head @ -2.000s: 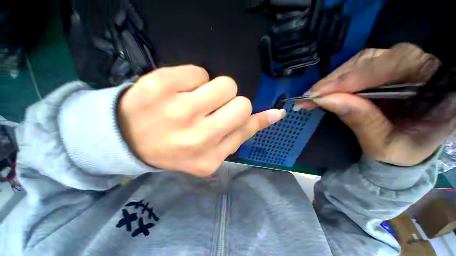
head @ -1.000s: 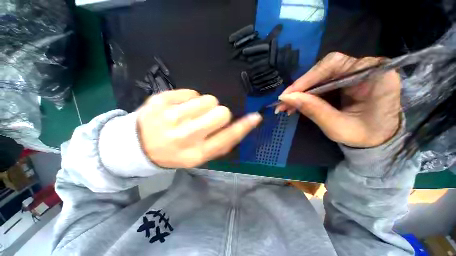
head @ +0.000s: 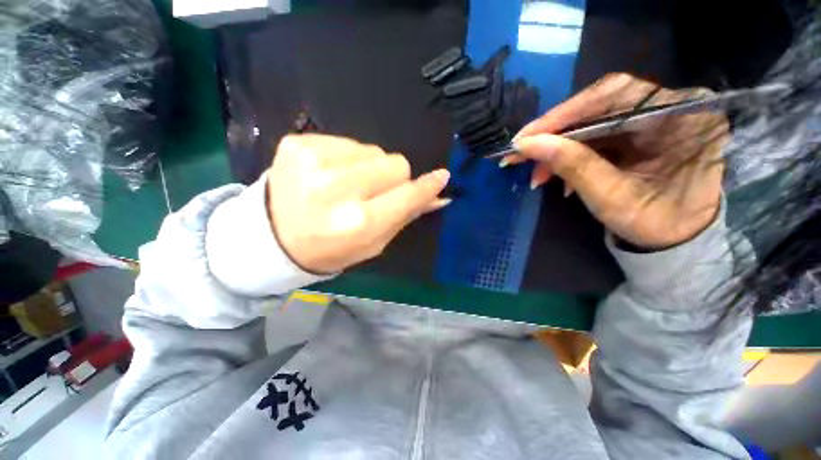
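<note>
My right hand holds the tweezers like a pen, their tip over the blue sheet at the lower edge of the heap. The small black plastic housings lie heaped on and beside the sheet. My left hand is left of the sheet, index finger and thumb tips close together. A dark speck shows beside its fingertips; I cannot tell whether the fingers hold it. The grid of tiny dots shows at the sheet's near end.
A black work mat lies under everything on the green bench. Crinkled clear plastic bags lie at the left and right. A white box stands at the top left. Dark hair hangs at the right.
The view has shifted and shows more of the bench. My left hand's fingertips have drawn away from the tweezer tip. The tip has moved up the sheet to the housings.
</note>
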